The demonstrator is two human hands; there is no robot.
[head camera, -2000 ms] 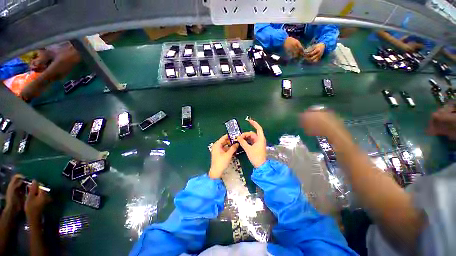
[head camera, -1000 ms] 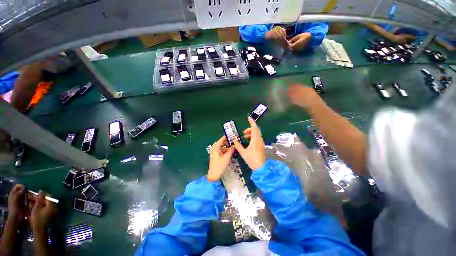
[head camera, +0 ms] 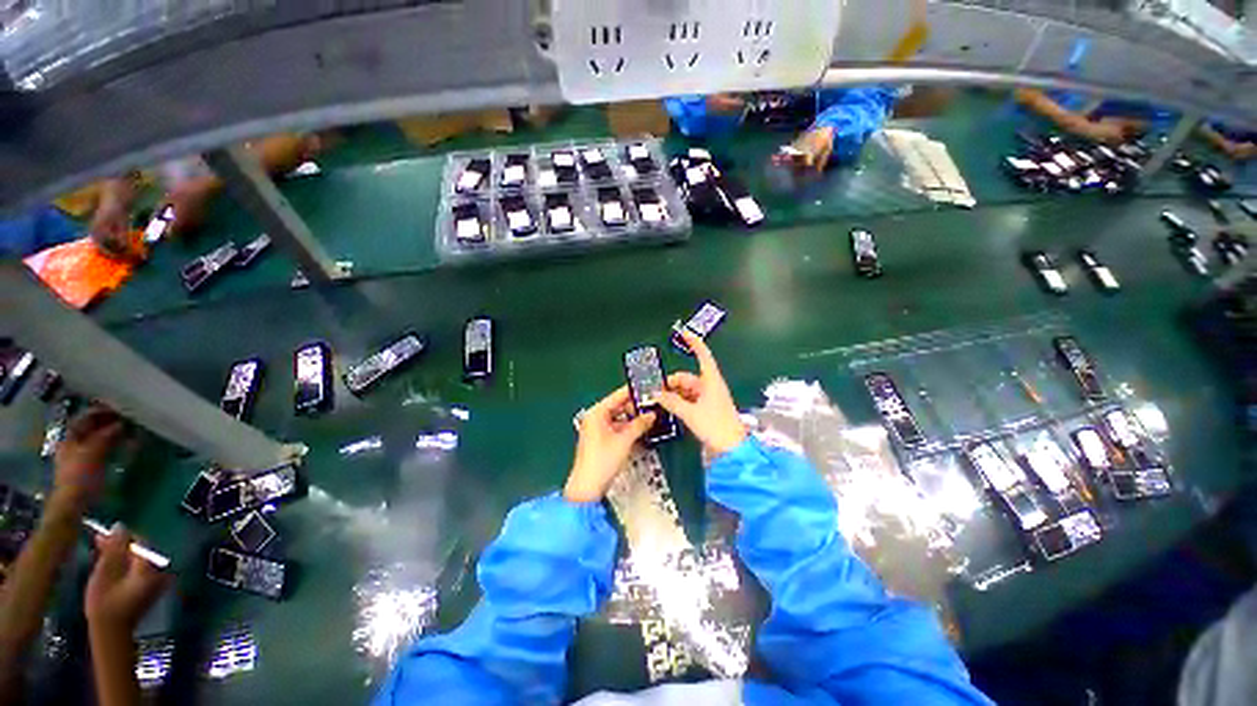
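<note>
A dark keypad phone (head camera: 644,370) is held upright in front of me. My left hand (head camera: 603,439) grips its lower left side. My right hand (head camera: 706,404) has its thumb at the phone's lower right, with the index finger raised. A tiny pale bit shows near that fingertip, too small to name. Another phone (head camera: 706,321) lies on the bench just beyond the raised finger. A pale die-cut sheet (head camera: 662,531) lies below my hands, between my blue sleeves. The fingers hide the phone's lower end.
A clear tray (head camera: 965,440) with several phones is at right. A filled blister tray (head camera: 565,251) stands across the bench. Shiny film (head camera: 827,441) lies right of my hands. Loose phones (head camera: 313,378) lie left. Neighbours' hands (head camera: 121,579) show at lower left. A metal shelf (head camera: 345,104) crosses above.
The neighbour's arm at right has withdrawn, uncovering the clear tray. A phone has appeared beyond my right hand since the earliest frame. My hands still hold a phone in nearly the same place.
</note>
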